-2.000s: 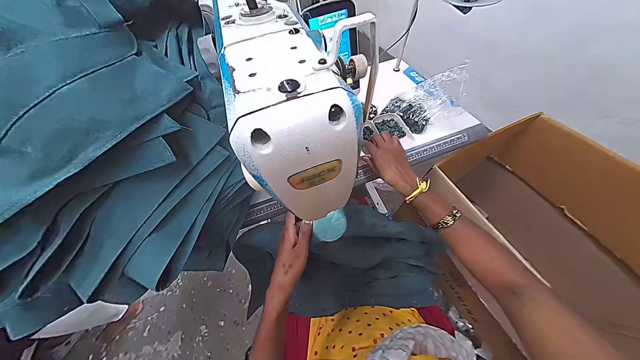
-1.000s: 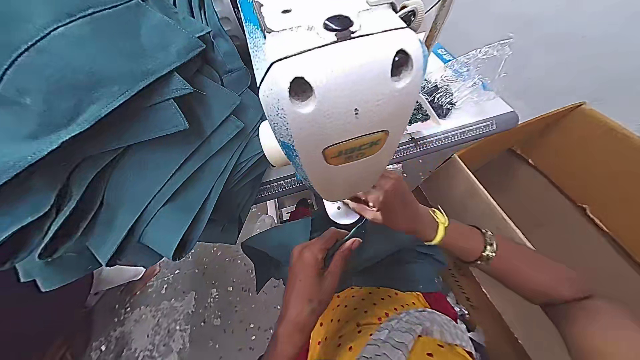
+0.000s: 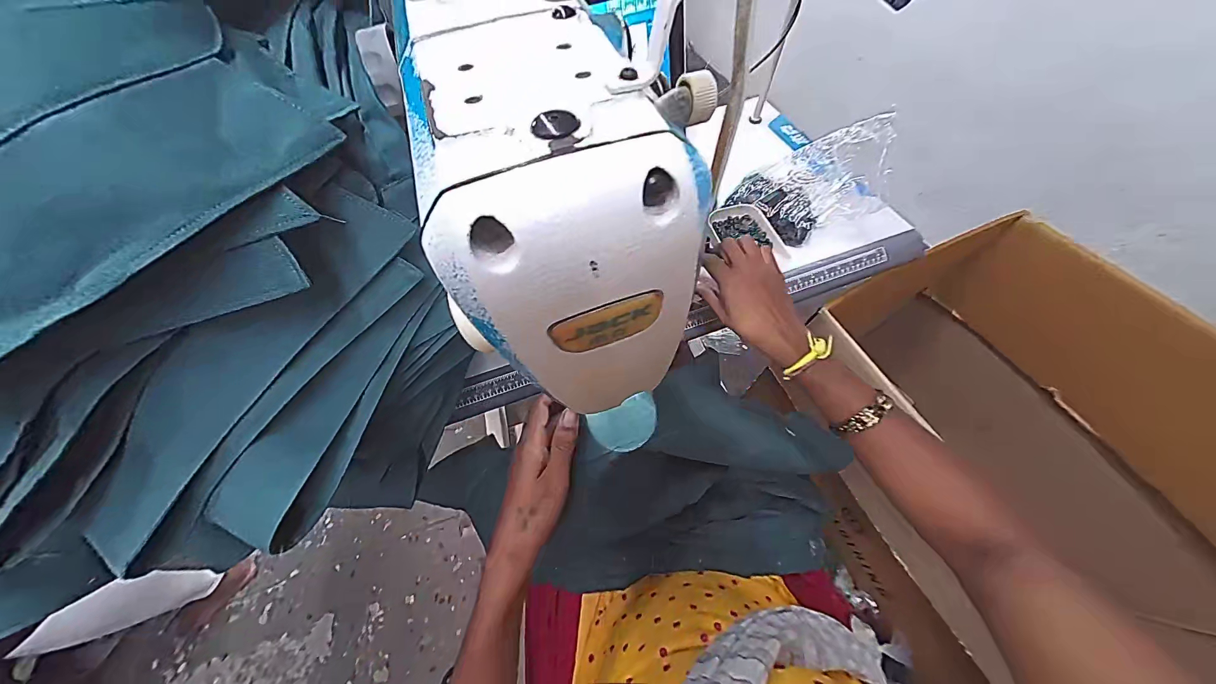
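A white Jack industrial sewing machine (image 3: 570,256) fills the upper middle. Below its head, a dark teal fabric piece (image 3: 684,513) hangs over the lap. My left hand (image 3: 541,475) is at the lower left of the machine head, thumb and fingers close together at the fabric's edge; the fingertips are partly hidden, so its grip is unclear. My right hand (image 3: 750,290) reaches to a small white tray (image 3: 777,249) of small dark pieces, fingertips at its near edge; whether they pinch a piece cannot be seen. A round pale blue part (image 3: 622,423) shows under the machine head.
Stacked teal fabric pieces (image 3: 218,313) hang at the left. A clear plastic bag (image 3: 845,166) with dark pieces lies behind the tray on the white machine table (image 3: 855,228). A large open cardboard box (image 3: 1073,285) stands at the right, beside my right forearm.
My right hand has moved from beneath the machine head out to the small tray. My left hand, near the fabric below the needle area a second ago, is now beside the head's lower left.
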